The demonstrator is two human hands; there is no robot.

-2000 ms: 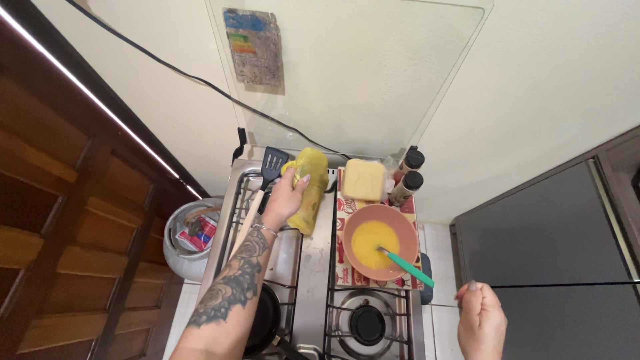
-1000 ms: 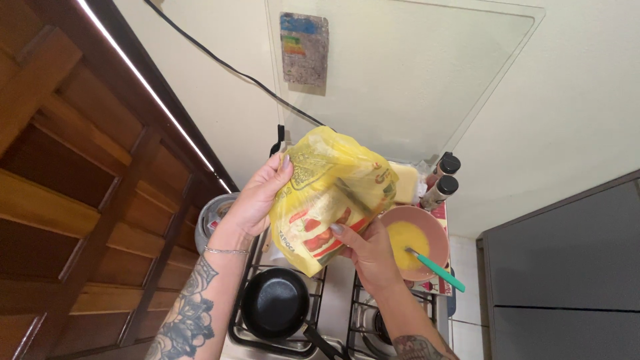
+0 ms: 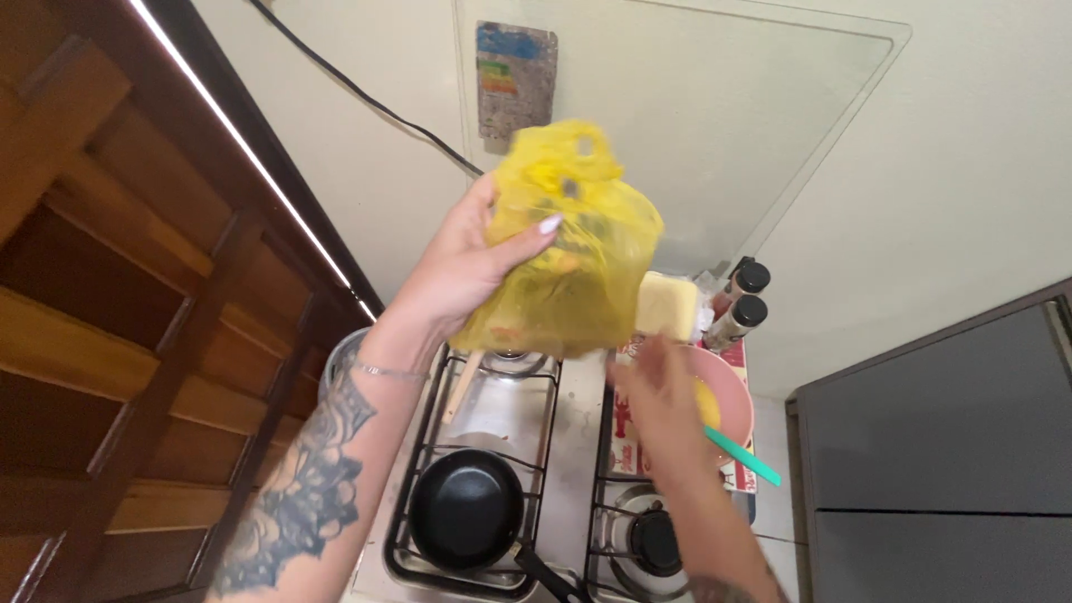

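My left hand [image 3: 481, 255] grips a translucent yellow plastic bag [image 3: 578, 276] by its left side, thumb across the front, and holds it above the back of the gas stove [image 3: 574, 419]. What lies inside the bag is hard to tell. My right hand [image 3: 662, 389], blurred, is below and right of the bag, apart from it, its fingers spread and holding nothing. It partly hides a pink bowl [image 3: 737, 394] of yellow liquid, in which a green-handled utensil [image 3: 744, 456] rests. A block of pale yellow food [image 3: 666, 306] is behind the bowl.
A black frying pan [image 3: 466, 509] sits on the front left grate. Two black-capped seasoning jars [image 3: 737, 322] stand by the wall. A wooden utensil handle [image 3: 462, 389] lies under the bag. The raised glass lid [image 3: 695, 109] is behind, a wooden door [image 3: 142, 335] left, grey cabinet [image 3: 938, 419] right.
My left hand has lifted the yellow bag off the back of the stove. My right hand held the bag's lower part a second ago and has let go, moving right to the bowl.
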